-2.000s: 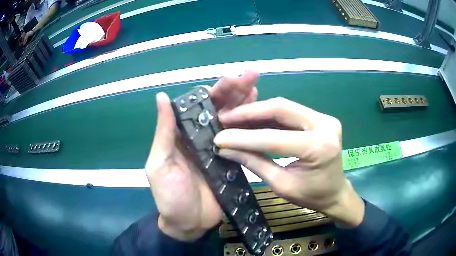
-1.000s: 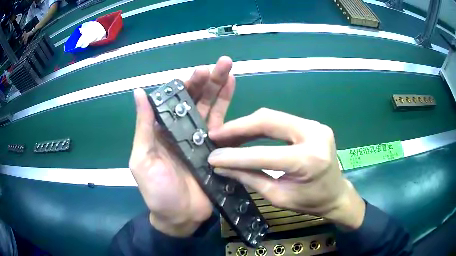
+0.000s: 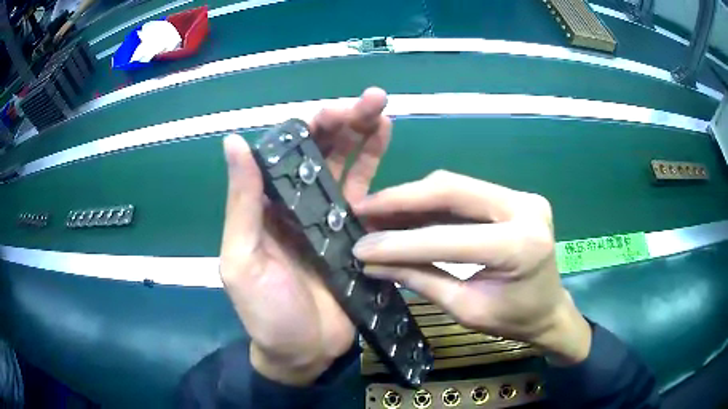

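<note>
A long dark grey fixture (image 3: 319,232) lies tilted in my left hand (image 3: 279,295), its far end up and to the left. My left palm and fingers support it from beneath and the side. Two shiny silver round parts (image 3: 336,218) show in its upper recesses. My right hand (image 3: 479,256) has its fingertips pinched at the third recess; what they hold there is hidden. The lower recesses show dark with small rings. A bronze cover plate (image 3: 451,395) with dark-ringed holes lies at the near edge, partly cut off by the frame.
Stacked gold jig plates (image 3: 447,335) lie beneath my right hand. Another bronze plate (image 3: 678,171) is on the green belt at right, two grey fixtures at left (image 3: 100,216). A green label (image 3: 604,252) is on the near white rail. Red and blue bins (image 3: 187,33) stand far left.
Since two seconds ago, my right fingertips have moved down the fixture from the second recess to the third. The second recess now shows a silver part. The belt plates have shifted slightly rightward in view.
</note>
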